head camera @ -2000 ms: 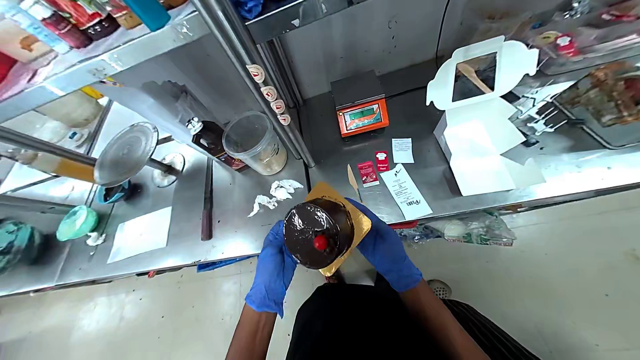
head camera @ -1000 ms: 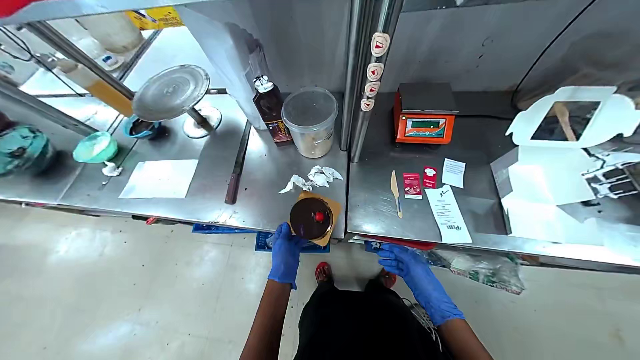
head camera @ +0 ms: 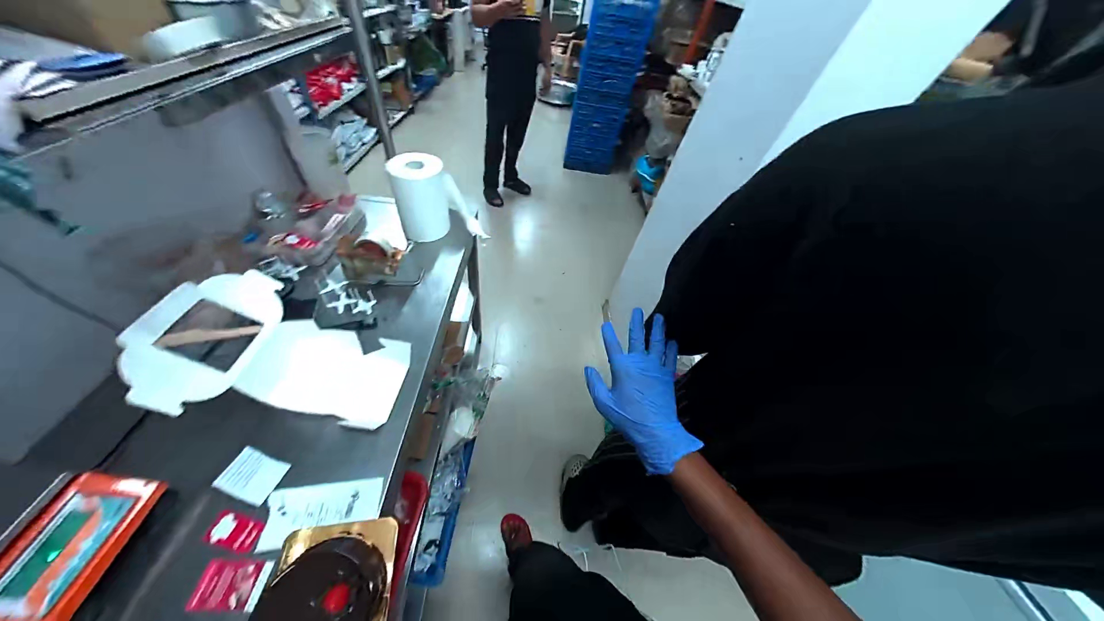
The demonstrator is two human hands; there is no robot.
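My right hand [head camera: 640, 392], in a blue glove, is raised over the aisle with its fingers spread and nothing in it, close beside a person in black clothing. A round chocolate cake [head camera: 323, 582] with a red cherry on a gold cake board [head camera: 379, 536] shows at the bottom left, by the counter's front edge. My left hand is out of view, so whether it touches the board cannot be told. Past the cake lie red cards [head camera: 233, 531], printed paper slips [head camera: 321, 509] and an opened white cake box [head camera: 323, 366] with a wooden utensil [head camera: 207, 335] over its window.
An orange digital scale [head camera: 82, 548] stands at the left. A paper towel roll [head camera: 418, 197] is at the counter's far end. A person in black [head camera: 780, 345] fills the right side; another person [head camera: 511, 95] stands down the aisle near stacked blue crates [head camera: 606, 86].
The view has swung far to the right, toward the aisle. My right hand, on the cake board two seconds ago, is now off it and open. My left hand has left the view.
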